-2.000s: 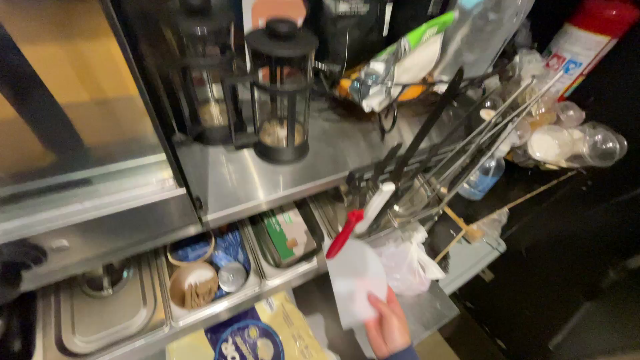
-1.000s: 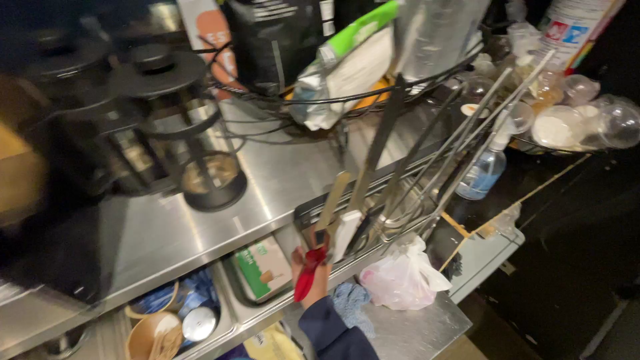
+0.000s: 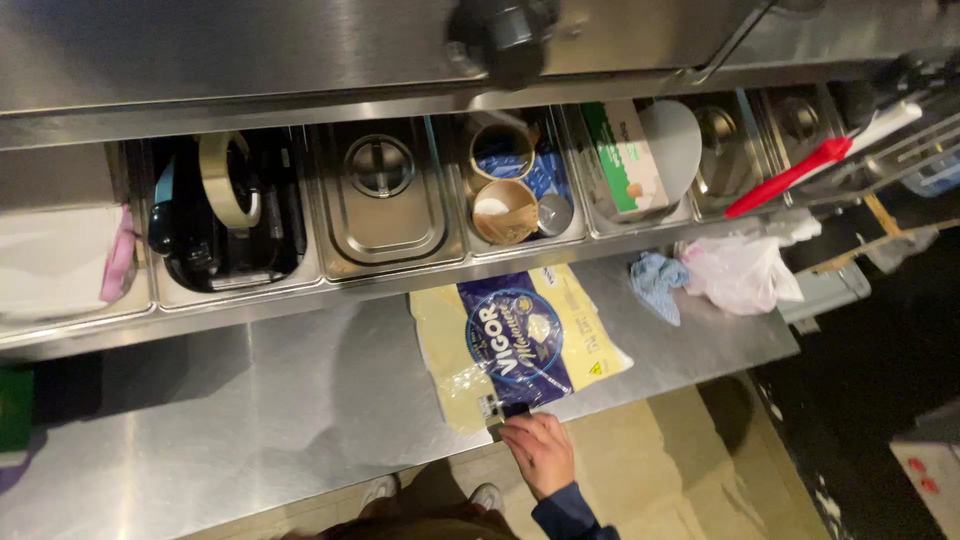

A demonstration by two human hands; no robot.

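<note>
My right hand, in a dark sleeve, is at the worktop's front edge with its fingers bent at the lower edge of a yellow and blue Vigor plastic food bag. A dark patch lies by the fingertips, and whether they grip the bag cannot be told. The bag lies flat on the steel worktop. My left hand is not in view. Farther right, a red-handled utensil and a white-handled one lean outward from the rack.
Above the worktop runs a row of steel pans: one with a tape roll, one lidded, one with cups, one with a carton and a whitish disc. A blue cloth and a plastic bag lie right.
My right hand has left the red-handled utensil, where it was a second ago, and is now at the food bag. Two seconds ago it was at a whitish sheet or disc. The view has swung left and down.
</note>
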